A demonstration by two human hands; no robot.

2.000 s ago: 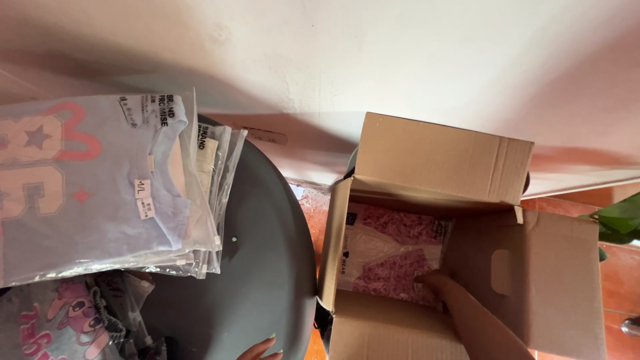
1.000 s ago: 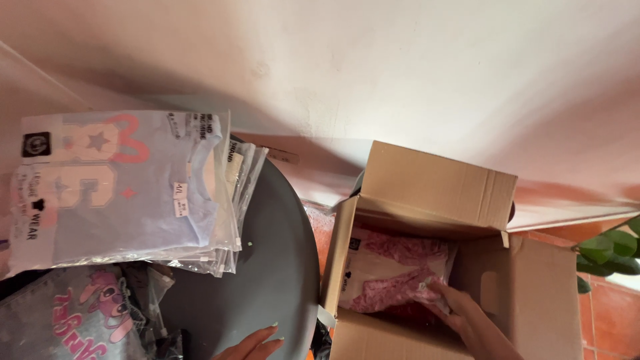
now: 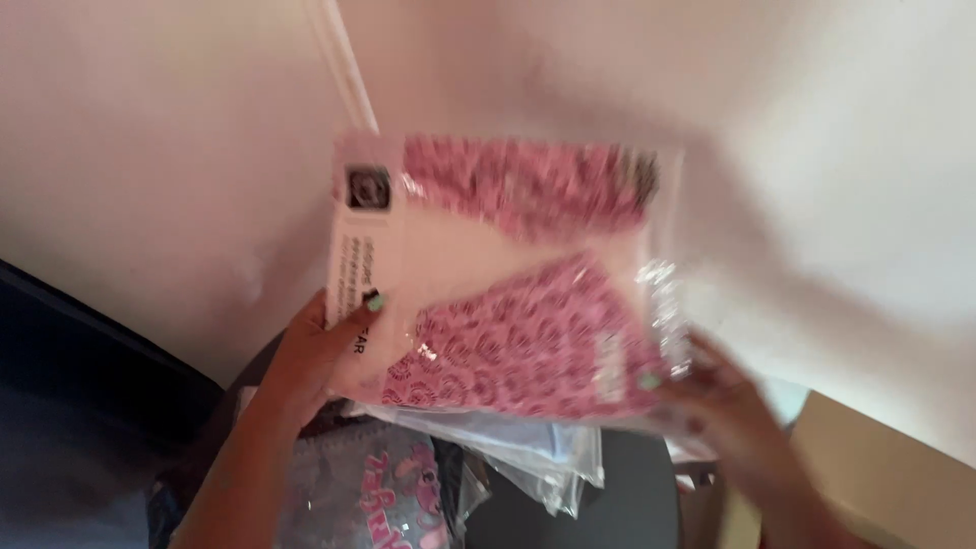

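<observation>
A clear plastic bag holding a folded pink and cream patterned garment (image 3: 518,335) is raised in front of me, held between both hands. My left hand (image 3: 316,351) grips its lower left edge, thumb on the front over printed writing. At the lower right corner, my right hand (image 3: 709,389) pinches the bag, somewhat blurred. Below it, partly hidden, lie bagged light blue garments (image 3: 534,450) and a bagged grey garment with a pink cartoon print (image 3: 366,488).
The dark grey round table (image 3: 633,480) stands under the bagged garments. An open cardboard box (image 3: 884,465) is at the lower right. A pale wall (image 3: 839,191) rises behind, and a dark object (image 3: 91,396) fills the lower left.
The bagged pink garment, earlier inside the cardboard box under my right hand, is now lifted out and held in both hands. The view has swung left.
</observation>
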